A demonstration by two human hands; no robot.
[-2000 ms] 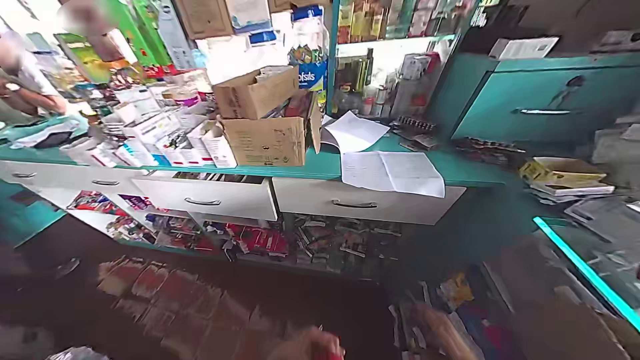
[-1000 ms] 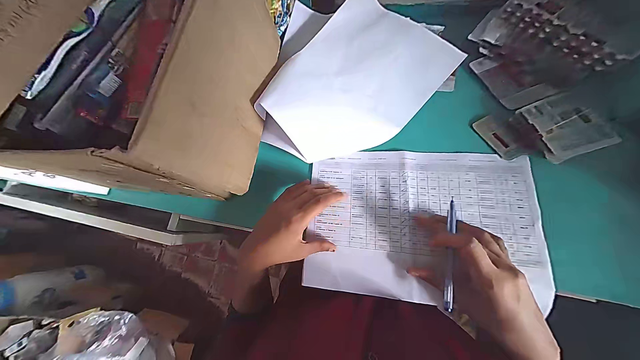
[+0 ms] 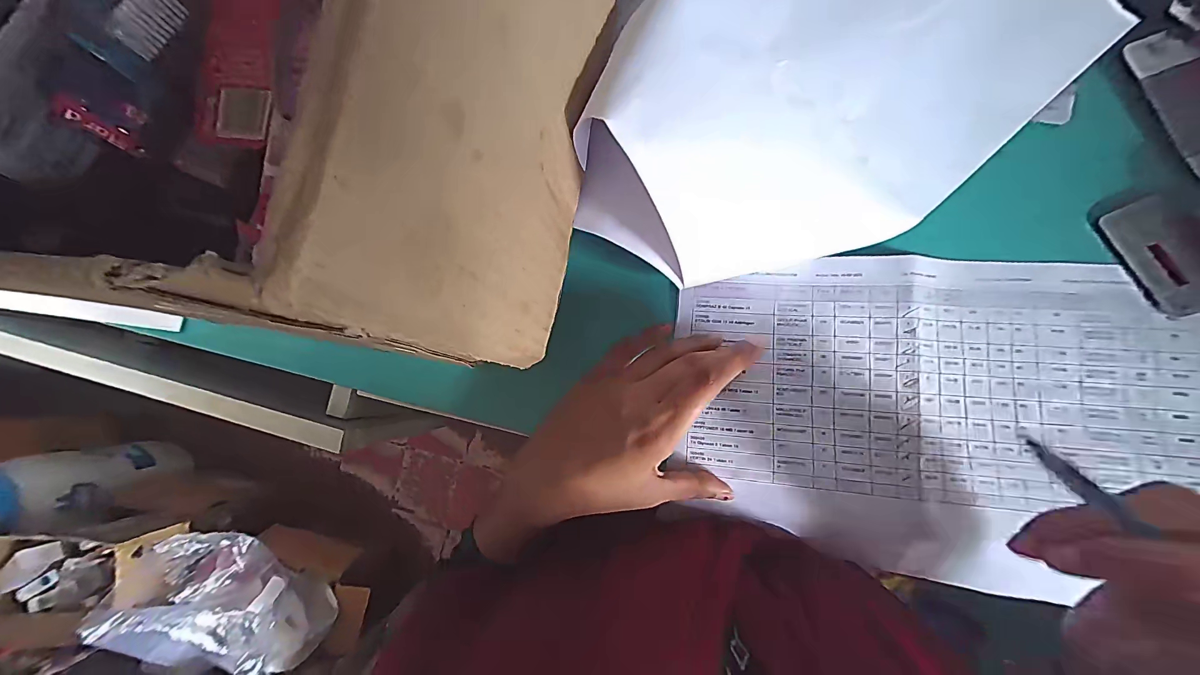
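A printed paper sheet [image 3: 834, 412] with a table and a column of pen tick marks lies on the green counter top [image 3: 609, 291]. My left hand [image 3: 637, 422] rests on the sheet's left edge, fingers somewhat apart, holding nothing. At the lower right, my right hand [image 3: 1116, 562] grips a pen [image 3: 1078, 478], its tip over the printed rows; this hand is blurred and partly cut off by the frame. Above the printed sheet lies a blank-faced white paper [image 3: 797, 122] with a curled left edge.
An open cardboard box [image 3: 431, 187] with assorted packets stands at the upper left. Medicine blister packs [image 3: 1158, 253] lie at the right edge. Below left are a clear plastic bag [image 3: 216, 600], a white bottle [image 3: 103, 478] and the end of an open drawer [image 3: 169, 384].
The pen was held nearly upright with its tip raised; now it slants toward the printed rows. The right hand has moved toward the lower right of the sheet. The view has swung down and closer since the first frame.
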